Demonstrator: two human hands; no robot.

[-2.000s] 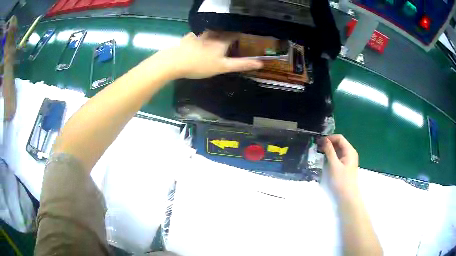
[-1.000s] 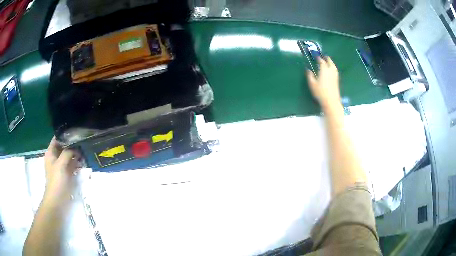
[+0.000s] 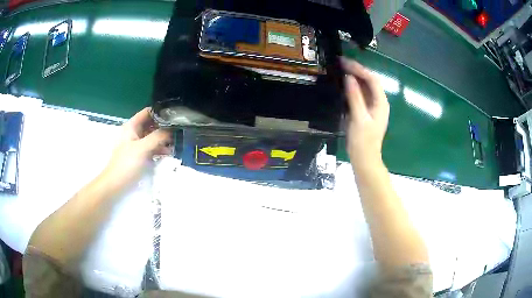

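A phone frame (image 3: 233, 30) with a silver rim and a blue patch lies flat in the orange-brown nest (image 3: 291, 68) on top of the black press (image 3: 233, 102). The pale green label shows through its open area. My left hand (image 3: 140, 145) is at the press's lower left front corner, its fingertips partly hidden there. My right hand (image 3: 367, 113) is beside the press's right side, fingers apart, with nothing visible in it; its fingertips are blurred near the black edge.
Yellow arrows flank a red round spot (image 3: 255, 159) on the press front. Several frames lie on the green belt (image 3: 116, 64) at left, one (image 3: 476, 142) at right. Another frame (image 3: 10, 152) lies on the white bench cover at far left. A red sign (image 3: 397, 24) stands behind.
The view has swung back right to left. My right hand has come from the belt frame to the press's right side. A phone frame now lies in the previously bare nest. My left hand stays at its corner.
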